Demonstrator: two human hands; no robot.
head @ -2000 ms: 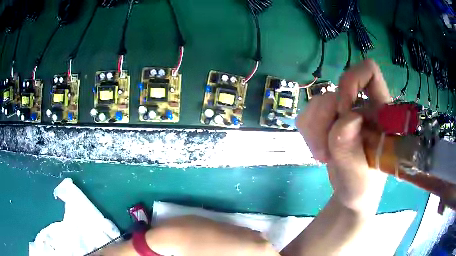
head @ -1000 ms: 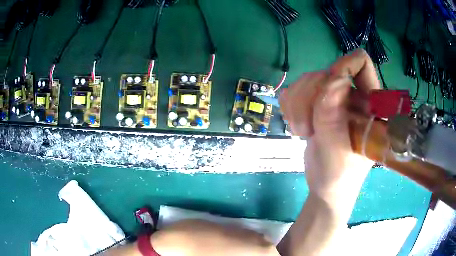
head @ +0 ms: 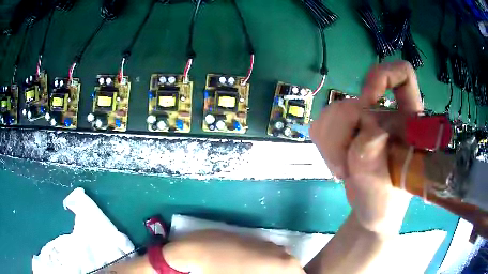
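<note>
My right hand (head: 366, 147) is closed around the amber-brown glue dispensing gun (head: 409, 168), which has a red block at its rear. The pale-blue nozzle (head: 301, 128) shows beyond the fingers, over the lower right part of a power supply board (head: 291, 109). Whether it touches is unclear. This board has a yellow transformer (head: 296, 111) and a red-white lead at its top. The arm with the red wrist strap (head: 158, 259) lies along the bottom edge; my left hand (head: 230, 251) is partly visible there, its fingers cut off or hidden.
More boards (head: 170, 101) stand in a row to the left, with black cables behind. Another board is partly hidden behind my right hand. A white-smeared rail (head: 134, 155) runs in front. A crumpled white cloth (head: 85, 235) and white sheets (head: 412, 249) lie nearer. A grey-white hose (head: 479, 176) leaves right.
Over the last second the boards have shifted right in view, and my right hand with the gun has moved right. The nozzle has gone from the board's upper part to its lower right part.
</note>
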